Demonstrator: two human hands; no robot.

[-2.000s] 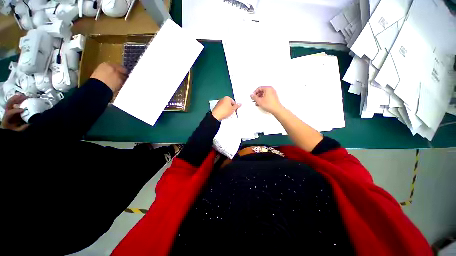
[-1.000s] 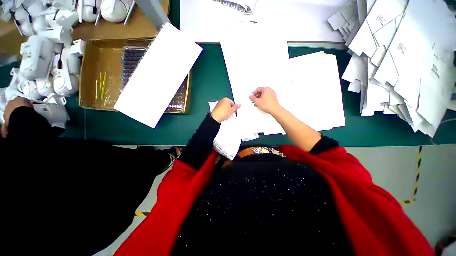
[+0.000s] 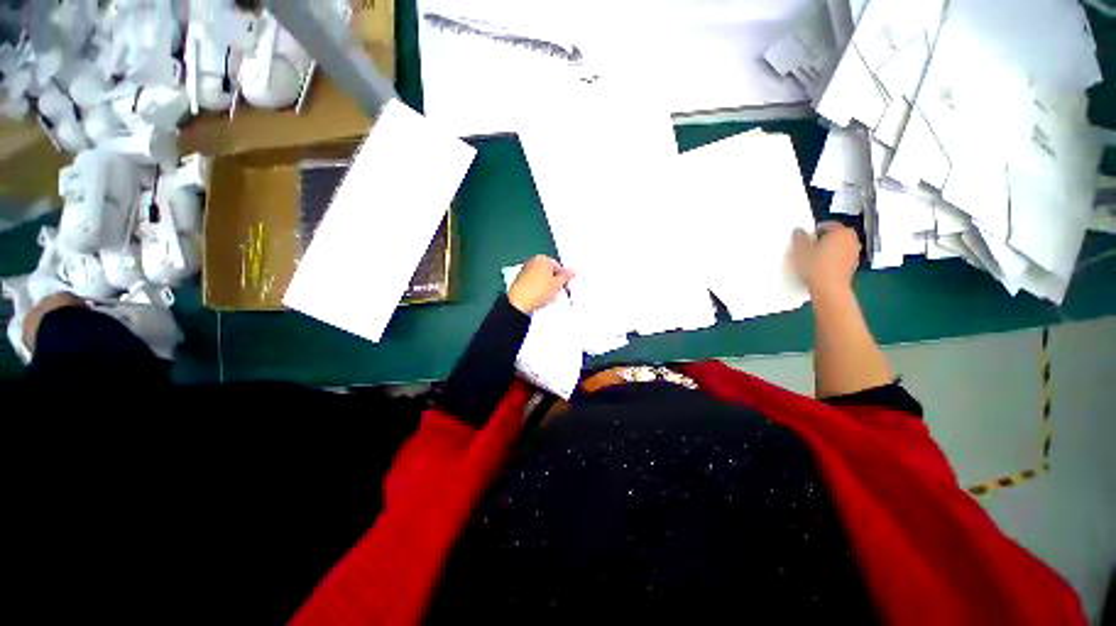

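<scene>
My left hand (image 3: 536,284) is closed on the upper end of a label sheet (image 3: 552,357), which hangs over the bench's front edge near my waist. My right hand (image 3: 827,259) is at the right edge of the flat white blanks (image 3: 753,220), its fingers blurred; whether it grips a blank or a sticker cannot be told. More white blanks (image 3: 606,184) lie in front of me, overexposed, so their print does not show.
An untidy heap of blanks (image 3: 979,135) lies at right. At left are a shallow cardboard tray (image 3: 233,220) with yellow strips, a white sheet (image 3: 382,220) across it, and clustered white cameras (image 3: 98,202). A co-worker's dark sleeve (image 3: 98,349) reaches in at left.
My right hand has moved right, from beside my left hand to the blanks' right edge. My left hand stays on the label sheet. The co-worker's hand left the tray earlier. The view has shifted slightly.
</scene>
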